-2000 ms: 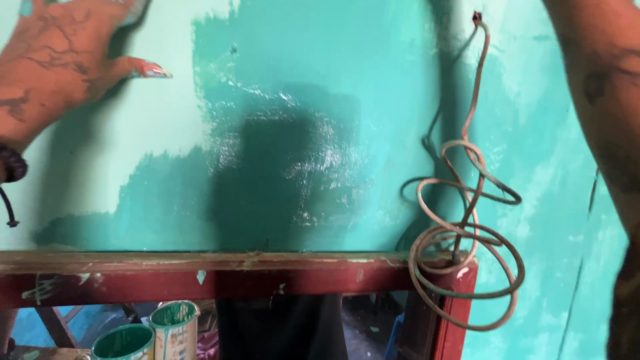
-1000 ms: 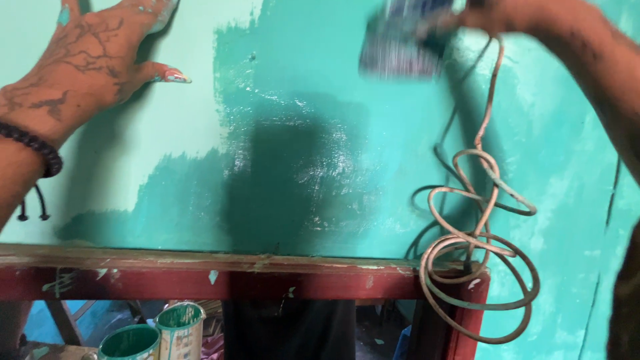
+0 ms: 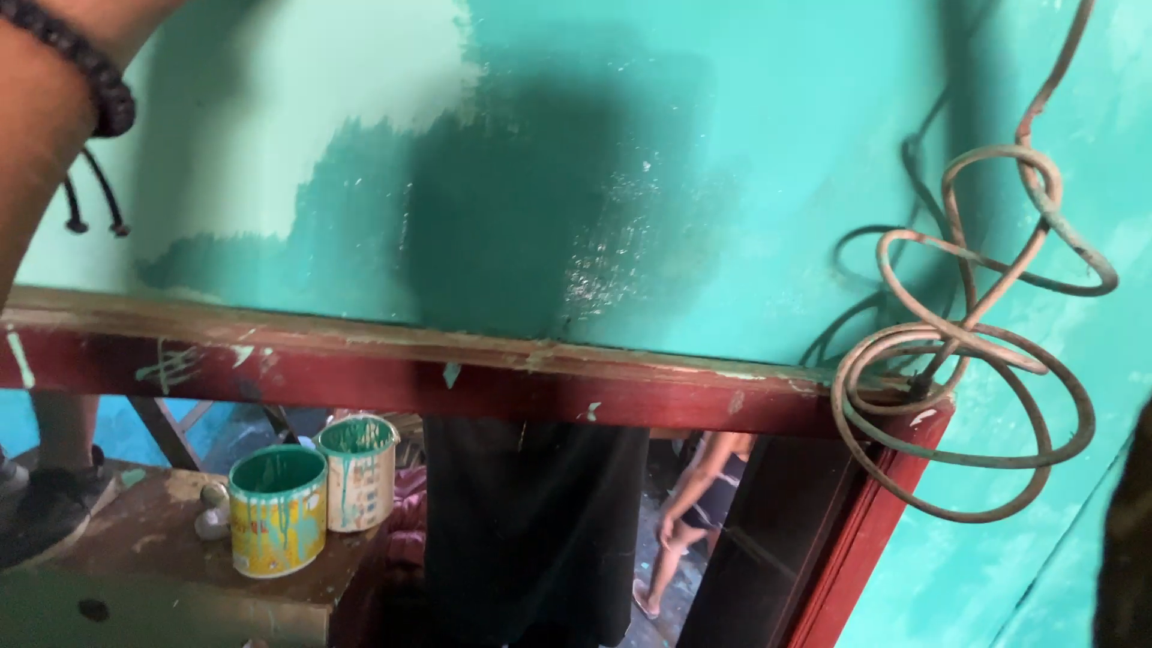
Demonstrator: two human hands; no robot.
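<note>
Only my left wrist and forearm show at the upper left edge, with a braided black bracelet (image 3: 76, 63); the hand itself is out of frame. My right hand is outside the view too. Teal paint (image 3: 558, 180), shiny in places, covers much of the wall, with a ragged edge against pale green (image 3: 360, 54). A loosely coiled cable (image 3: 967, 337) hangs at the right, in front of the wall and the corner of a red wooden frame (image 3: 630, 405). Below stand a yellow paint can (image 3: 277, 531) and a whitish paint can (image 3: 360, 481), both streaked with teal.
The cans stand on a brown wooden surface (image 3: 135, 549) at the lower left, near a dark shoe (image 3: 54, 508). Dark cloth (image 3: 535, 531) hangs below the frame at the centre. Through the opening a person (image 3: 697, 504) is partly visible on the floor beyond.
Both hands have left the view. One second ago the right hand held a blurred brush-like thing near the wall, and the left was spread on the pale area. The view has tilted down.
</note>
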